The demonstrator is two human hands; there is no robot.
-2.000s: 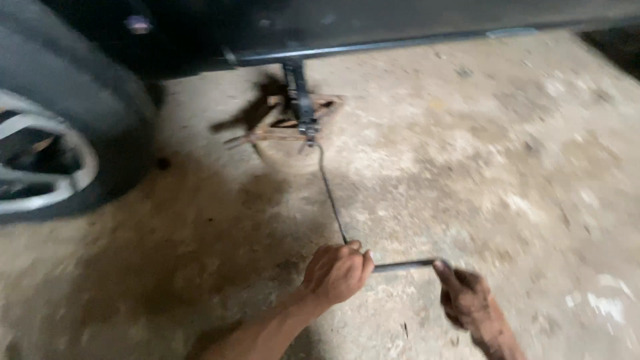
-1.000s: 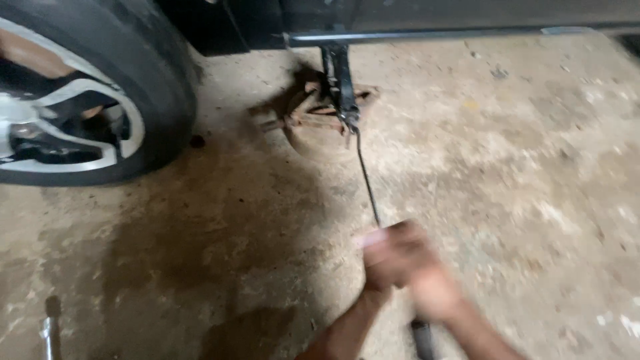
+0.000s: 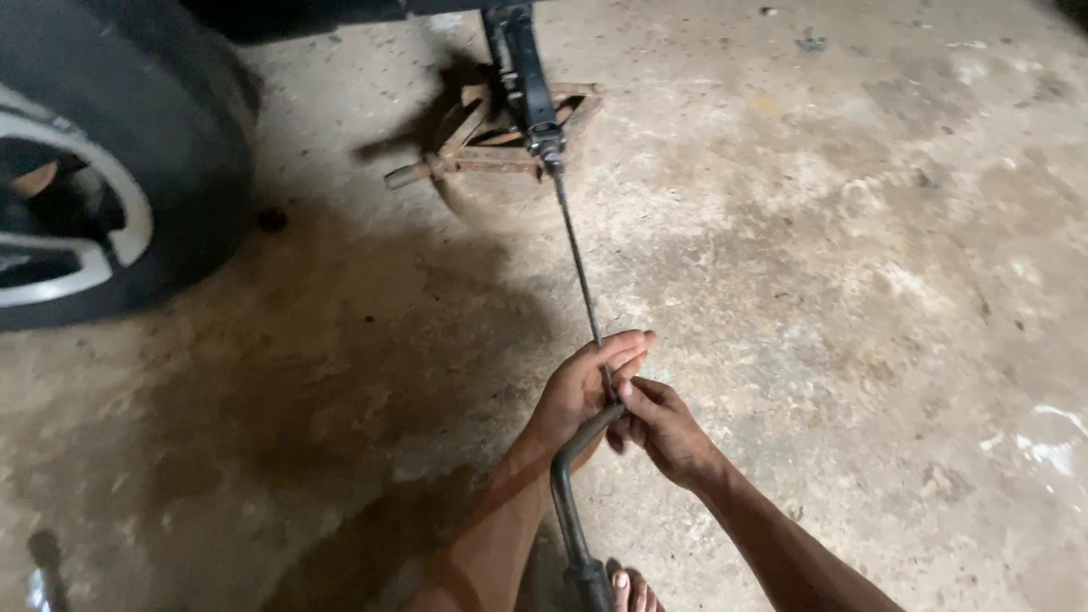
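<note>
A thin metal jack rod (image 3: 575, 255) runs from the black scissor jack (image 3: 529, 85) down to my hands. At its near end sits a bent lug wrench (image 3: 568, 501), its socket end pointing toward me. My left hand (image 3: 586, 387) is around the rod's near end, fingers partly extended, the rod lying across the palm. With thumb and fingers my right hand (image 3: 663, 425) pinches the joint of rod and wrench. The jack stands upright under the car's sill, beside a rusty metal stand (image 3: 493, 157).
A car wheel with a black tyre (image 3: 204, 161) is at the upper left. A metal tool (image 3: 42, 578) lies partly in view at the lower left. A bare foot (image 3: 633, 591) shows at the bottom edge. The concrete floor (image 3: 850, 297) is stained.
The wrench stuck out to the right between my hands two seconds ago; now it points toward me. My right hand has come in beside my left at the joint.
</note>
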